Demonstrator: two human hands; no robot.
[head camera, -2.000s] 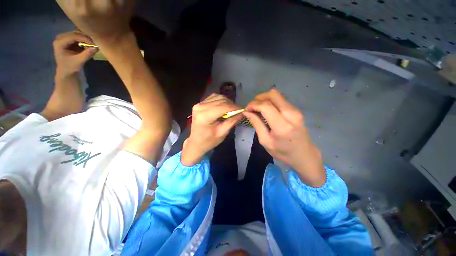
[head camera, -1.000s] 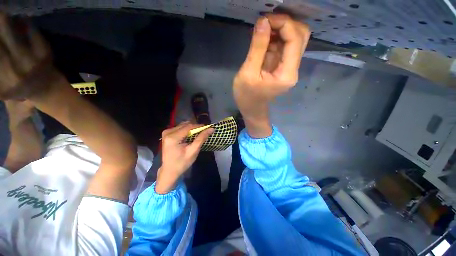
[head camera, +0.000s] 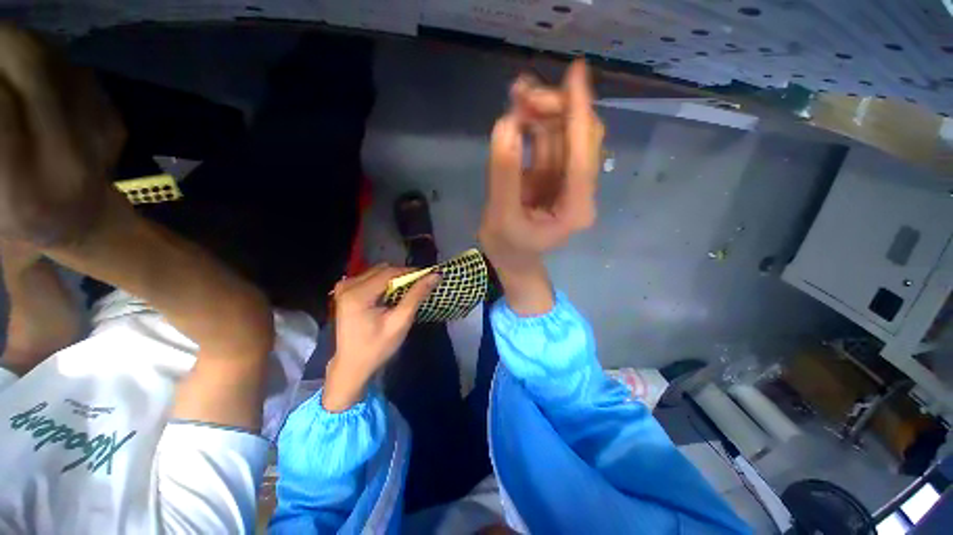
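Observation:
My left hand (head camera: 371, 322) pinches the dot label sheet (head camera: 456, 288) over my lap. The sheet is pale yellow with a close grid of black dots, and it curls out to the right of my fingers. My right hand (head camera: 541, 167) is raised to the upper right of the sheet, below the bench edge, with thumb and fingers apart. It is blurred, and no dot sticker can be made out on it. White product boxes (head camera: 669, 42) fill the top of the view in rows, many with a black dot on them.
At left, a person in a white T-shirt (head camera: 125, 418) has blurred hands near a similar yellow dot strip (head camera: 149, 189). A white cabinet (head camera: 878, 251) stands at right, with a black fan (head camera: 826, 510) and white rolls (head camera: 731, 418) below. Brown cartons (head camera: 888, 131) are at upper right.
My right hand left the sheet and rose to the boxes, then came slightly down and its fingers spread. My left hand kept the sheet, which now shows its dotted face. The view shifted.

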